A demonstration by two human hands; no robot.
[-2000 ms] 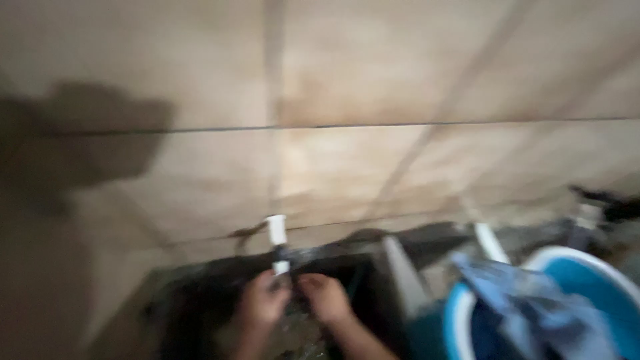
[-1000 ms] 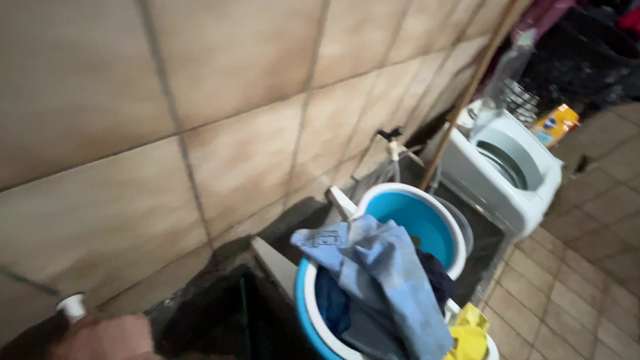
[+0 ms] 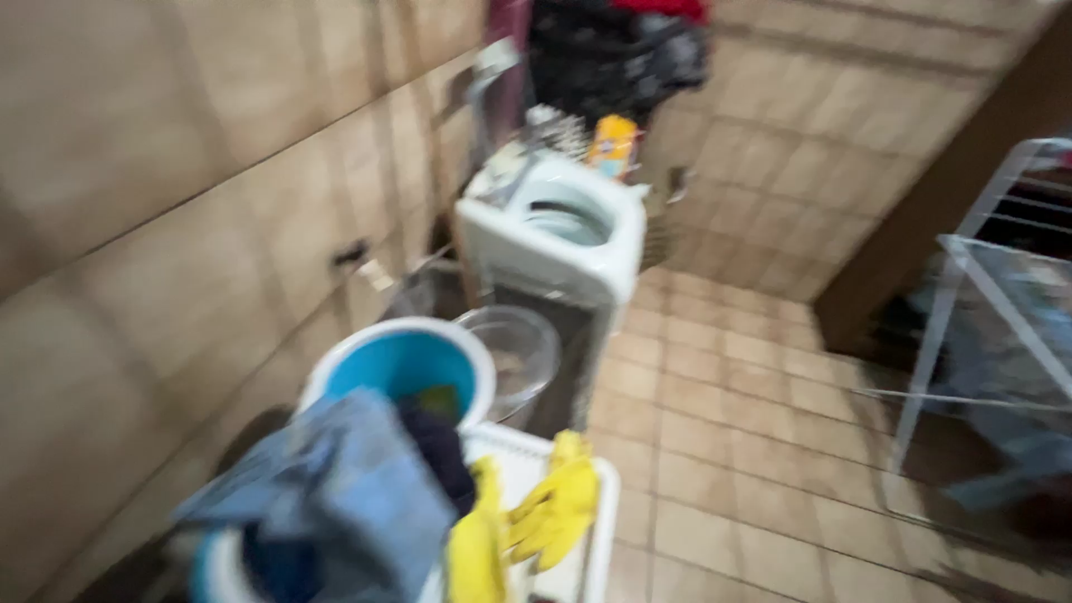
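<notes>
Neither of my hands shows in the head view, so what they hold or touch is hidden. At the lower left, a blue cloth garment [image 3: 335, 502] hangs over a blue and white bucket [image 3: 222, 569], with dark cloth beside it. Behind it stands another round bucket, blue inside with a white rim [image 3: 481, 360]. Yellow rubber gloves [image 3: 553, 511] lie over a white plastic basket or tray [image 3: 607, 519]. A clear plastic bowl [image 3: 532, 360] rests beside the bucket, over a grey sink [image 3: 574, 335].
A white top-loading washing machine [image 3: 544, 260] has its top opening uncovered. Behind it are an orange package [image 3: 614, 146] and dark hanging clothes [image 3: 586, 59]. A tap [image 3: 368, 266] projects from the tiled wall. At right, a white drying rack [image 3: 925, 352] stands on the tiled floor [image 3: 720, 469].
The view has swung far to the right. Both hands, seen near a tap two seconds ago, are out of view; one hand was still visible at the lower left one second ago.
</notes>
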